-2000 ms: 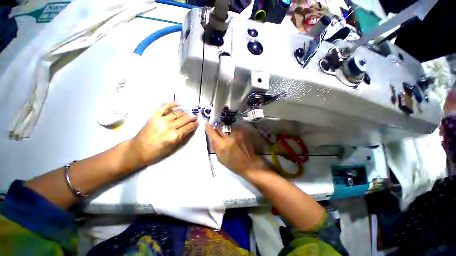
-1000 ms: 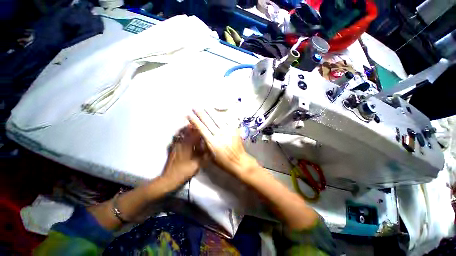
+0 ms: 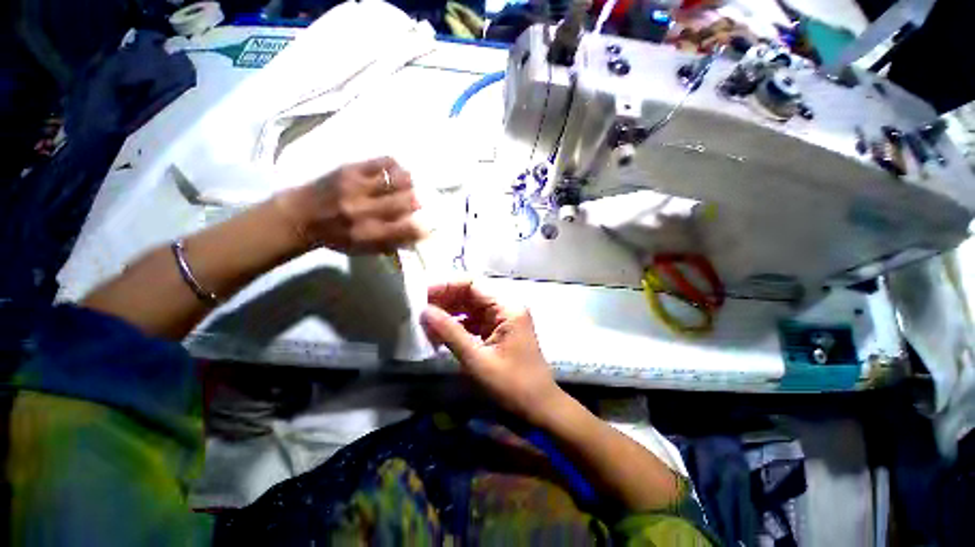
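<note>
My left hand (image 3: 369, 205), with a ring and a bracelet on that arm, grips a white cloth piece (image 3: 415, 305) from above. The cloth is lifted and hangs down near the table's front edge. My right hand (image 3: 483, 340) holds the cloth's lower right edge between thumb and fingers. Both hands are left of and in front of the sewing machine head (image 3: 727, 160). The presser foot and needle area (image 3: 535, 198) has no hand at it. The far side of the cloth is hidden by my left hand and forearm.
Long white cloth strips (image 3: 310, 112) lie at the far left of the white table (image 3: 128, 203). Scissors with red and yellow handles (image 3: 682, 294) lie under the machine arm. A blue tube (image 3: 476, 92) curves behind the head. A white roll (image 3: 197, 17) is at the far left corner.
Both hands were at the needle, then came together left of it; now they are apart, with the cloth raised between them near the front edge. The camera view has shifted too.
</note>
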